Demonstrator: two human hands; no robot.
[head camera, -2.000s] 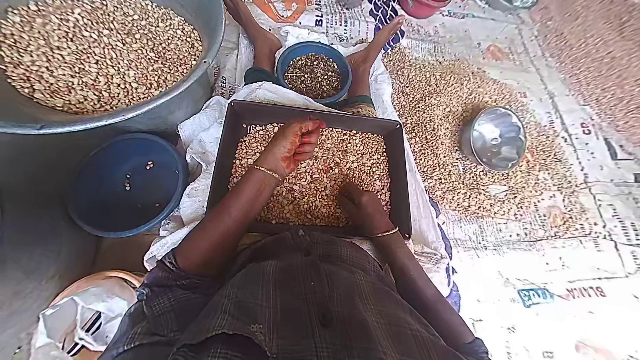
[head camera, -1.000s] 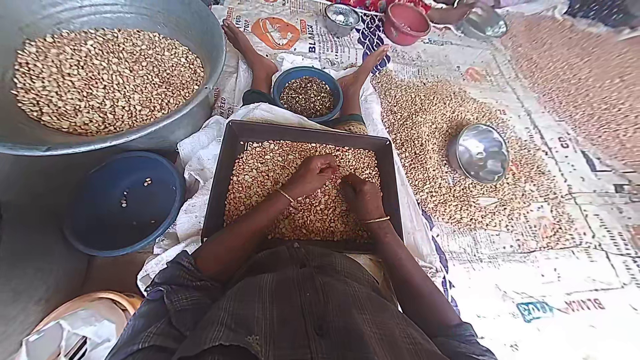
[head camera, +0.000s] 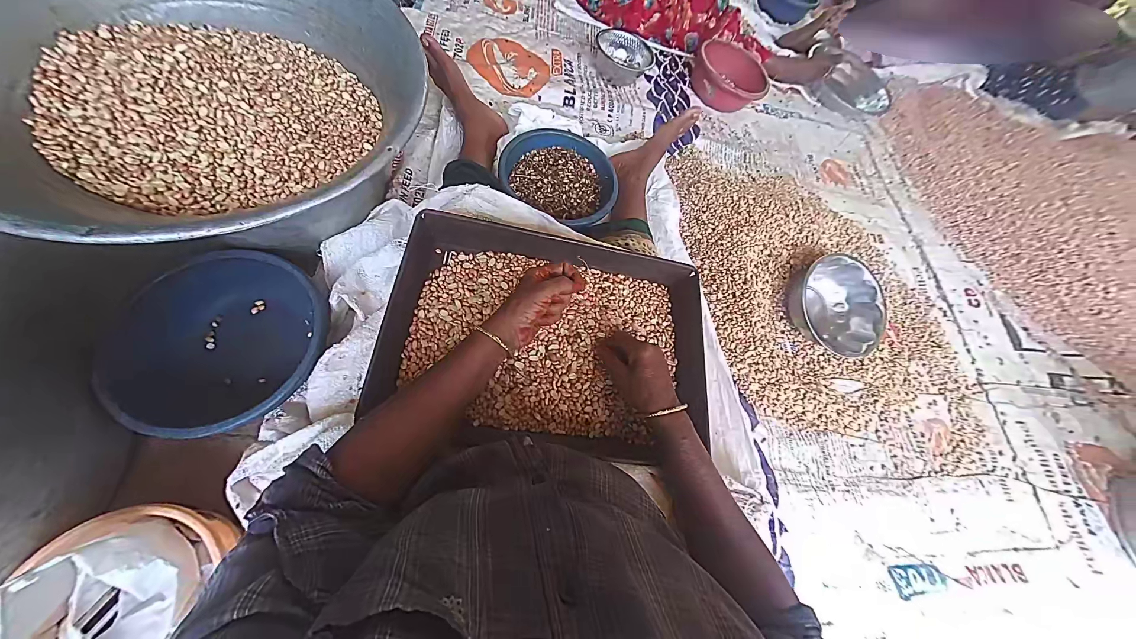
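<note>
A dark rectangular tray (head camera: 697, 355) spread with split nuts or kernels (head camera: 532, 390) lies in front of my body. Over its upper middle is my left hand (head camera: 538, 303), palm turned partly up and fingers curled; what its fingertips pinch, if anything, is too small to tell. My right hand (head camera: 635, 371) rests at the kernels on the tray's right side, its fingers bent down and partly hidden. Between my feet, just beyond the tray, stands a blue bowl (head camera: 606, 211) of dark bits.
A large metal basin (head camera: 404, 133) of kernels stands at upper left, above a blue basin (head camera: 213, 390) holding a few kernels. A steel bowl (head camera: 843, 306) sits among kernels spread on printed sacking at right. Another person's hand (head camera: 812, 67) is near a red bowl (head camera: 729, 75).
My hands were close together a second ago and are now further apart, the left one turned more palm up. The view has shifted slightly.
</note>
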